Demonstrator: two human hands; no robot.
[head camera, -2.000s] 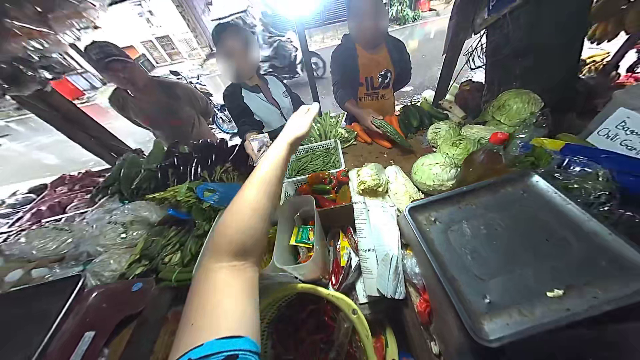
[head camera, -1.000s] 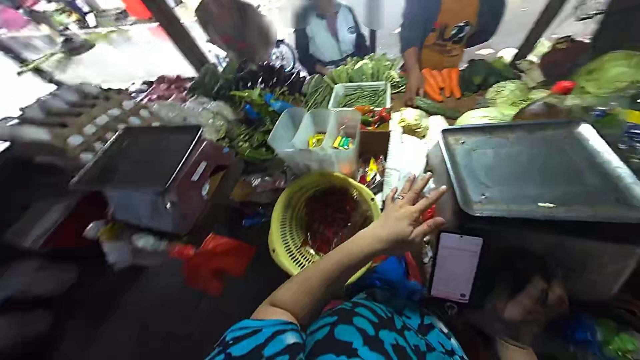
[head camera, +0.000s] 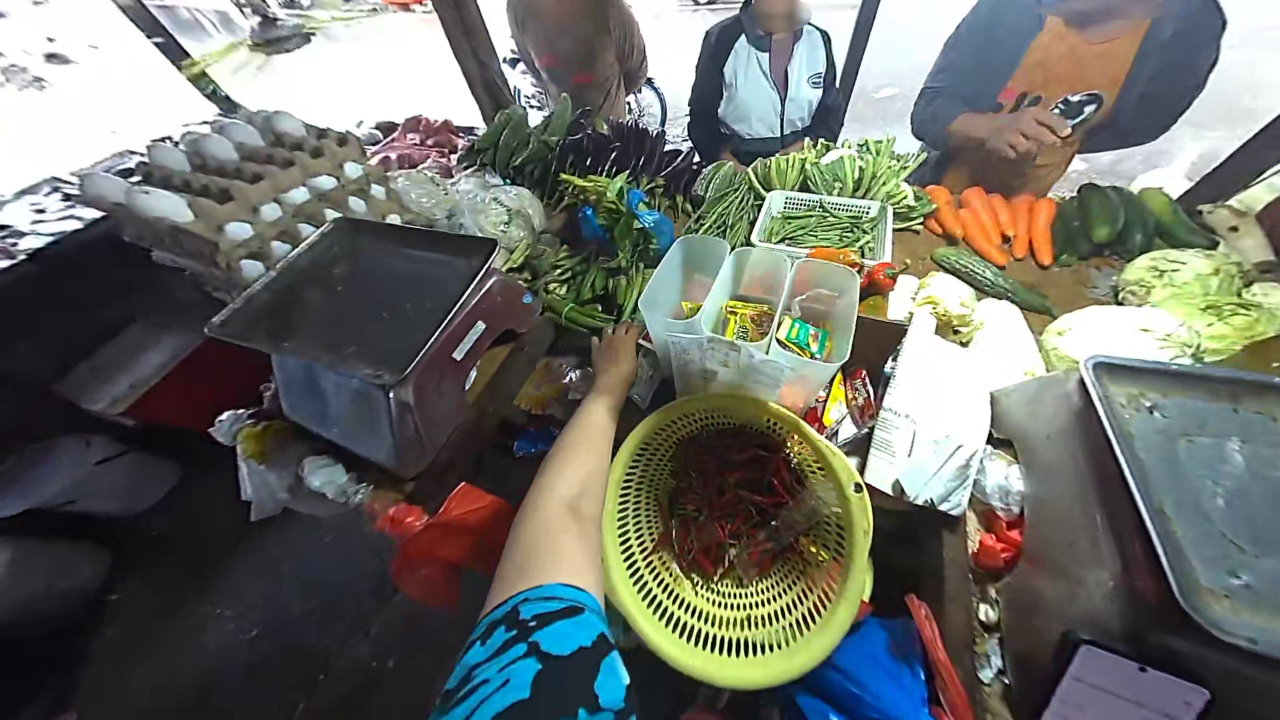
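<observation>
My left hand (head camera: 615, 352) reaches forward, palm down, fingers slightly apart, with no object visible in it. It lies just left of the clear three-part plastic container (head camera: 725, 365), which holds small seasoning packets (head camera: 748, 321), and in front of the green leafy vegetables (head camera: 590, 285). Small plastic packs (head camera: 555, 385) lie left of my wrist. Right of my forearm, a yellow plastic colander basket (head camera: 640, 590) holds dried red chillies (head camera: 735, 500). My right hand is out of view.
A scale with a flat tray (head camera: 360, 295) and egg trays (head camera: 270, 200) stand left. Carrots (head camera: 1000, 225), cabbages (head camera: 1120, 335) and a metal tray (head camera: 1200, 480) are right. A phone (head camera: 1125, 690) lies lower right. Several people stand across the stall; one holds a shiny object (head camera: 1077, 107).
My left hand has moved from above the right side of the basket to the left side of the plastic container. The person at the right has raised a hand with a shiny object. The view has shifted.
</observation>
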